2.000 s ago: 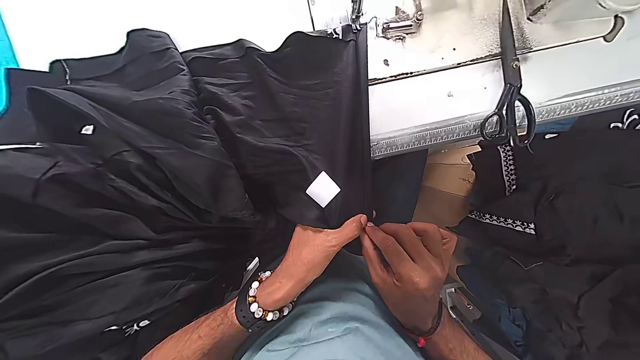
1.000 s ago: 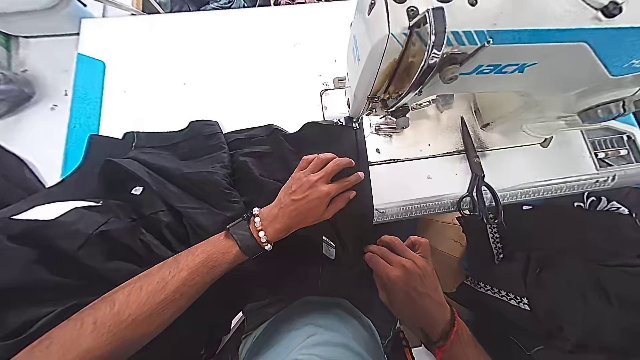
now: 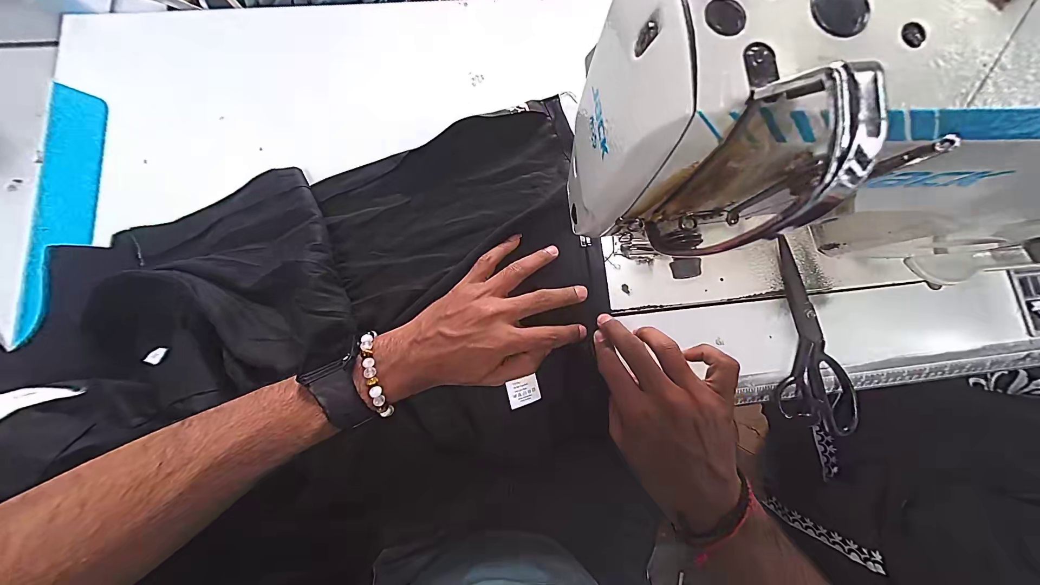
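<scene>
Black fabric of a garment [image 3: 422,203] lies across the white table, its straight right edge running under the head of a Jack sewing machine [image 3: 642,106]. My left hand [image 3: 487,325] rests flat on it with fingers spread, just below the presser foot area, and holds nothing. A white care label [image 3: 524,392] shows below that hand. My right hand [image 3: 670,406] is at the fabric's right edge, fingers bent and fingertips touching the edge; whether it pinches the cloth is unclear. The needle is hidden.
Black-handled scissors [image 3: 808,357] lie on the machine bed to the right, handles over the front edge with its measuring scale [image 3: 910,367]. More black fabric with a patterned trim [image 3: 829,532] is at the lower right. A blue strip [image 3: 69,162] borders the table at left.
My left hand, near my right hand at the garment's lower edge two seconds ago, has moved up onto the fabric and now lies spread there. The view has shifted, showing more of the machine.
</scene>
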